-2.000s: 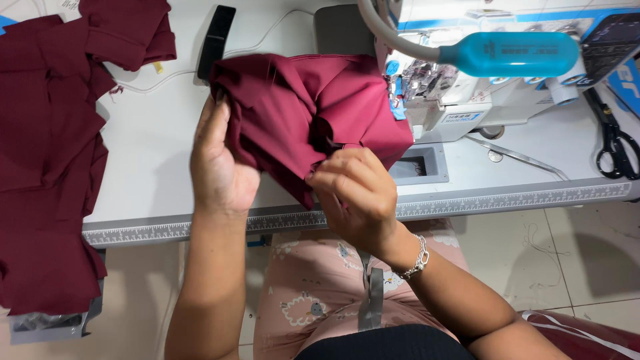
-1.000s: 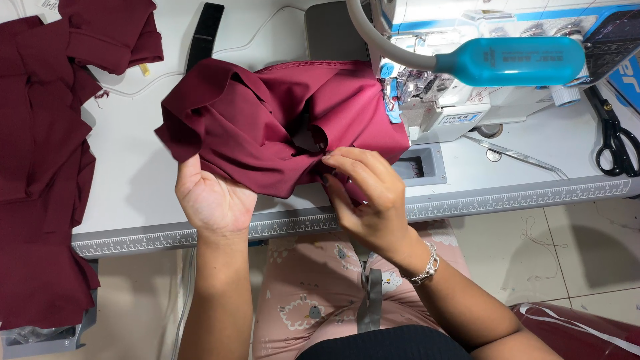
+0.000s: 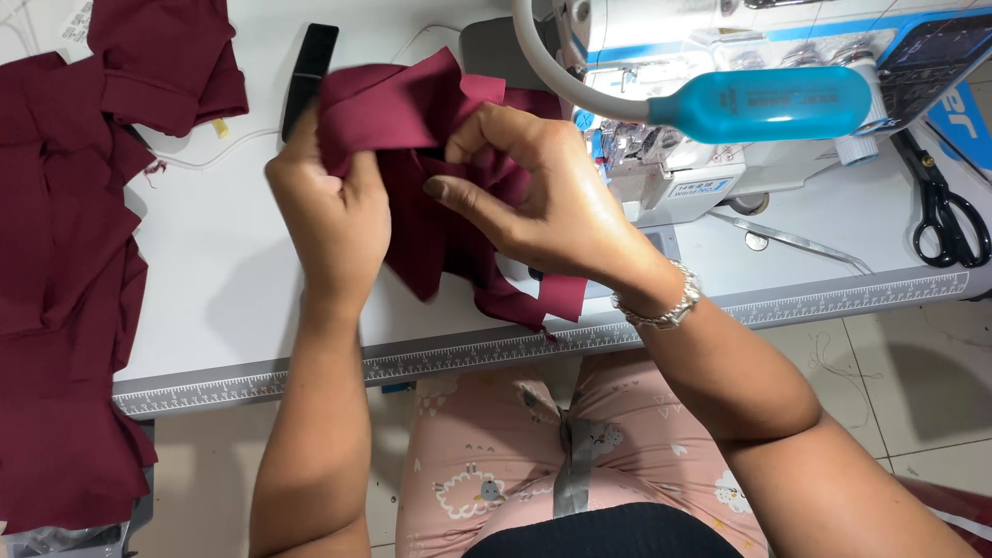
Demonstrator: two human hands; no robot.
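Note:
A maroon fabric piece (image 3: 418,209) is lifted over the front of the white sewing table, just left of the sewing machine (image 3: 690,163). My left hand (image 3: 337,201) grips a folded band of it between thumb and fingers. My right hand (image 3: 542,186) is at the fabric's right side, its thumb and bent forefinger apart; whether its other fingers hold cloth is hidden. Part of the cloth hangs below both hands, with a narrow strip reaching the ruler edge.
More maroon fabric (image 3: 62,271) lies piled at the left. A teal lamp (image 3: 767,105) overhangs the machine. Tweezers (image 3: 798,240), a coin (image 3: 756,241) and black-handled scissors (image 3: 942,209) lie at the right. A black strip-shaped object (image 3: 310,70) is behind my left hand. A ruler strip (image 3: 480,353) follows the table's front edge.
My left hand has gone from flat under the fabric to gripping a band of it, farther up and right. The cloth, spread out before, is now bunched, and my right hand's thumb and forefinger have parted.

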